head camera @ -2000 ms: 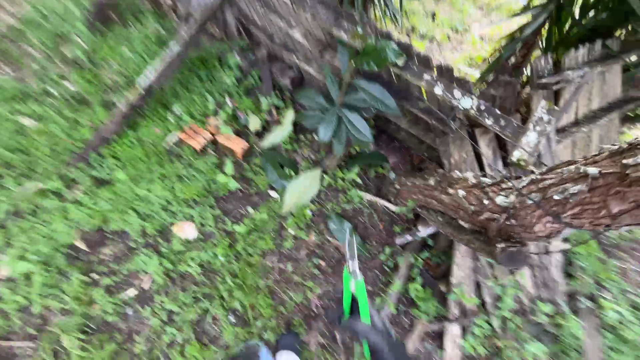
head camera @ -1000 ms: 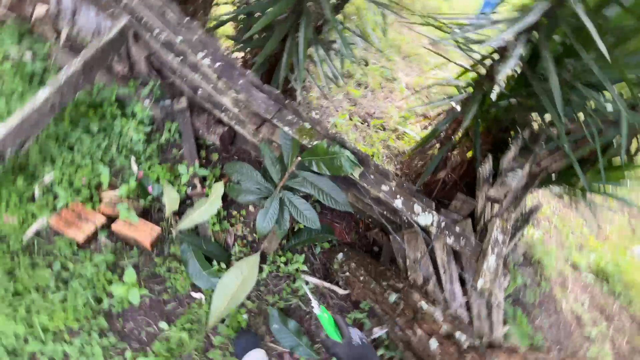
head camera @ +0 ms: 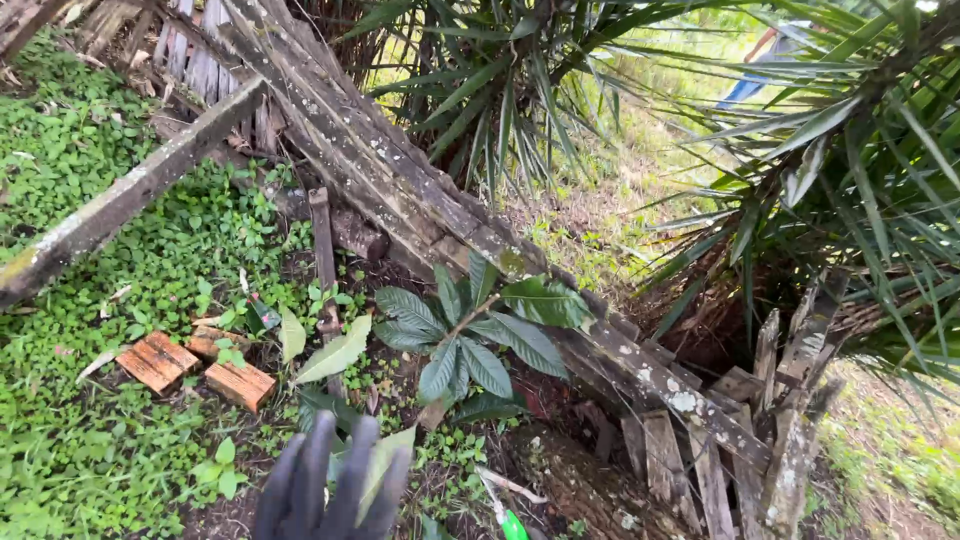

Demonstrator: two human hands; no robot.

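My left hand (head camera: pixel 330 480), in a dark glove, reaches up from the bottom edge with its fingers apart, in front of a large pale green leaf (head camera: pixel 386 465). To its right, at the bottom edge, show the metal blades and green handle of a pair of garden snips (head camera: pixel 512 523); only a sliver of my right hand (head camera: pixel 536 532) is visible at the handle. Above both hands stands a leafy plant (head camera: pixel 457 337) with dark ribbed leaves and a cut-looking stem top.
A leaning, lichen-covered wooden fence (head camera: pixel 420 195) runs diagonally. Orange-brown wood blocks (head camera: pixel 157 362) lie on the weeds at left, below a slanting post (head camera: pixel 127 195). A tree trunk (head camera: pixel 585 480) lies low right. Spiky fronds (head camera: pixel 847 150) hang at right; a person (head camera: pixel 757 71) is beyond.
My left hand has come up with its fingers spread, near the pale leaf. The snips now show only at the bottom edge. The view has shifted towards the fence and fronds.
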